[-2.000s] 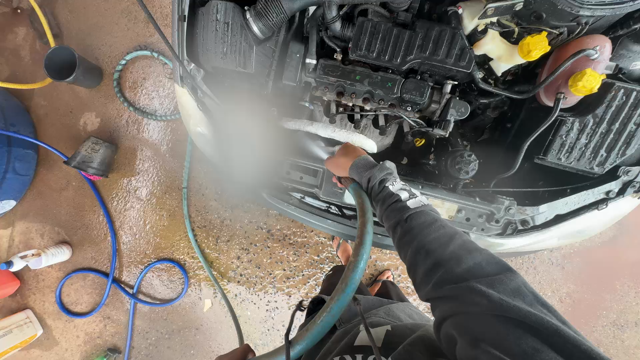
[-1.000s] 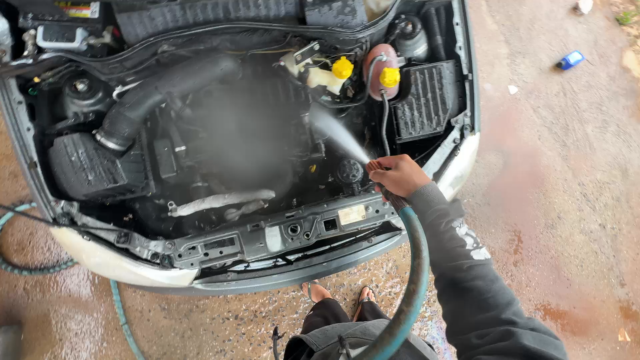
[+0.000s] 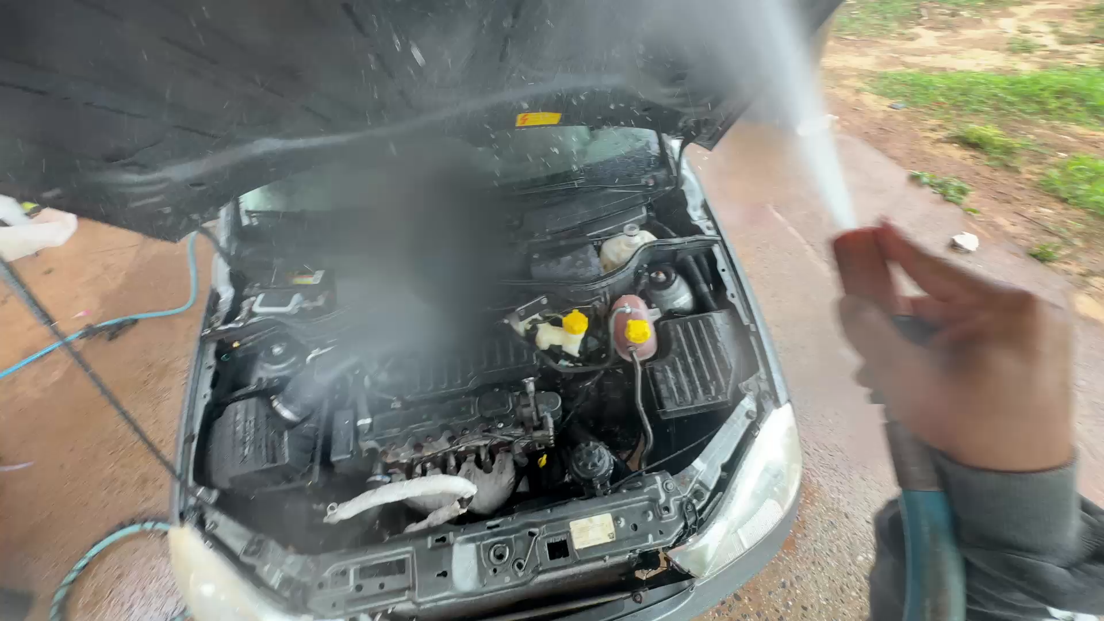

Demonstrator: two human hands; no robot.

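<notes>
My right hand (image 3: 966,345), blurred, grips the end of a thick teal water hose (image 3: 931,535) at the right of the view. Fingers pinch the mouth, and a white jet of water (image 3: 806,129) shoots up against the raised hood (image 3: 285,86) of a car. Below the hood lies the wet engine (image 3: 466,423), partly behind spray. Two yellow caps show, one on a whitish reservoir (image 3: 561,336), one on a pinkish coolant tank (image 3: 632,319). A pale curved pipe (image 3: 401,496) sits before the engine. My left hand is out of view.
The right headlight (image 3: 746,500) and the front crossmember (image 3: 483,552) edge the engine bay. A thin dark rod (image 3: 86,371) slants at the left. Blue hose (image 3: 112,323) and a teal hose loop (image 3: 99,552) lie on wet ground. Grass (image 3: 1000,90) grows at the upper right.
The view has tilted up, so the raised hood now shows. My right hand has moved the hose: its jet, earlier aimed into the engine bay, now strikes the hood's underside.
</notes>
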